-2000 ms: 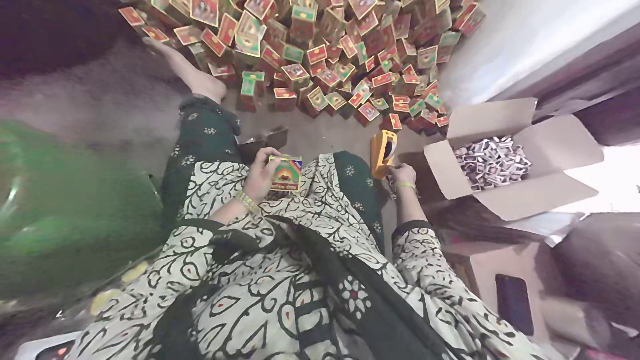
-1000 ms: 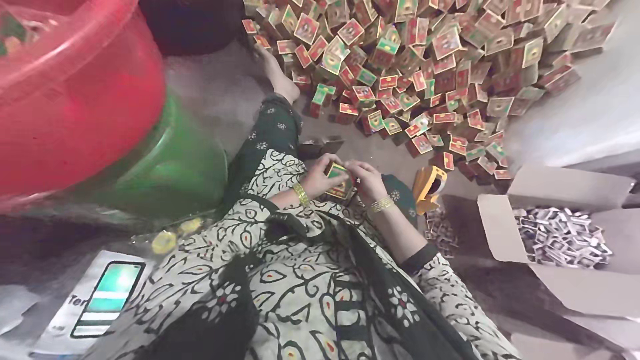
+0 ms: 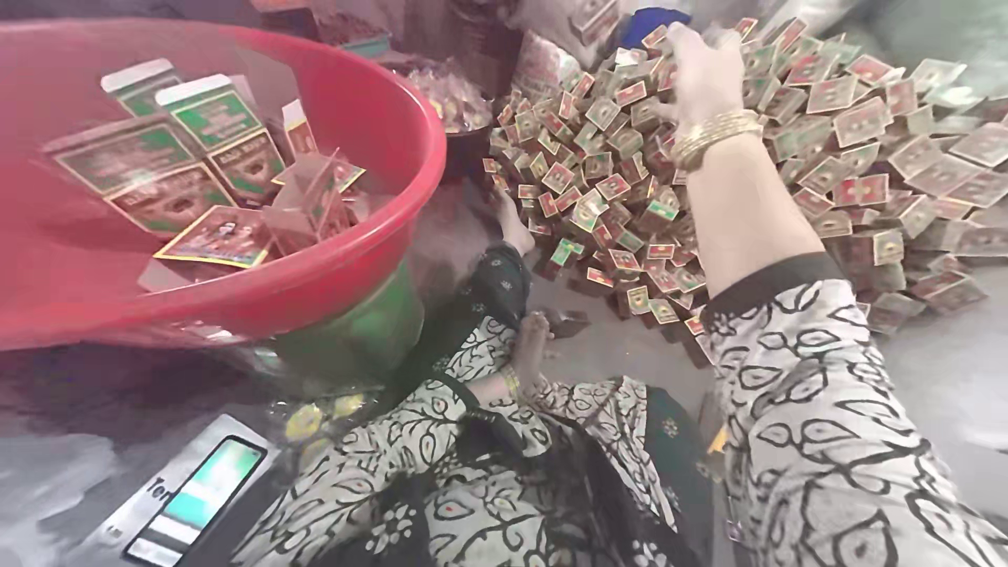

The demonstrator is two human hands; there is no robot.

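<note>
My right hand [image 3: 705, 75], with gold bangles at its wrist, reaches over the far part of a large heap of small printed cardboard boxes [image 3: 618, 187]. Its fingers are spread and blurred, and no box shows in them. Low over my lap is my left hand [image 3: 531, 342], its fingers drawn together; whether it holds something cannot be told. A small dark object [image 3: 568, 321] lies on the floor just beyond it.
A red plastic tub [image 3: 429, 146] with flat and folded printed cartons [image 3: 224, 130] stands at the left, above a green container [image 3: 354, 331]. A dark container of small wrapped items [image 3: 453, 98] is behind. A phone-like picture on a white box [image 3: 209, 492] lies lower left.
My hands were together at a small box over my lap; now my right hand has moved away over the heap. The view has swung left, bringing more of the red tub in.
</note>
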